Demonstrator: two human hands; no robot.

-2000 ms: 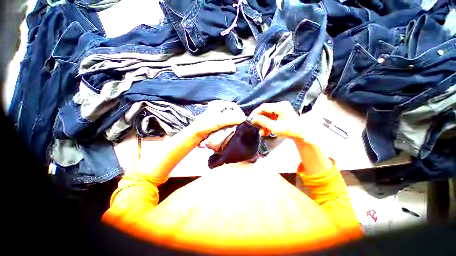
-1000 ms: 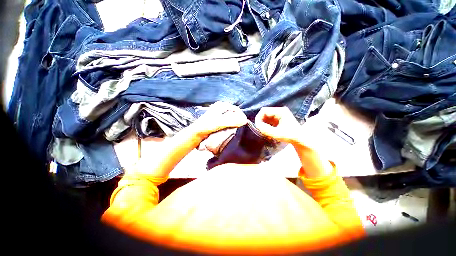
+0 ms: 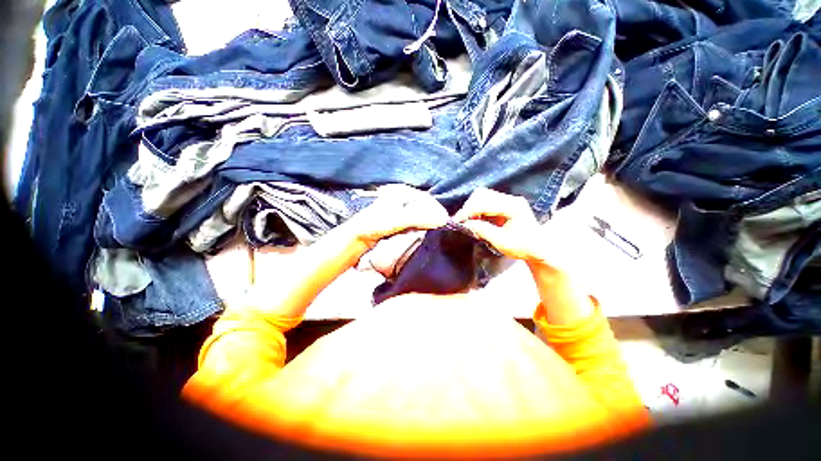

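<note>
A dark navy fabric piece (image 3: 436, 263) hangs below both hands at the table's front edge. My left hand (image 3: 407, 214) pinches its top edge from the left. My right hand (image 3: 500, 223) has its fingertips closed on the same edge, almost touching the left fingertips. Beige-grey cloth (image 3: 389, 256) is bunched at the left of the navy piece. The mid-blue denim garment (image 3: 486, 171) lies just behind the hands. No needle or thread can be made out; the fingertips are overexposed.
Thread snips (image 3: 616, 238) lie on the white table (image 3: 576, 270) right of my right hand. A denim pile (image 3: 180, 171) covers the left and back. A dark denim garment with metal buttons (image 3: 720, 135) lies at the right. A white knotted cord (image 3: 425, 32) shows at top centre.
A second ago my right hand was a little apart from my left; now its fingertips are back beside the left ones. Since the earliest frame, the snips and right-hand garments appear slightly further right.
</note>
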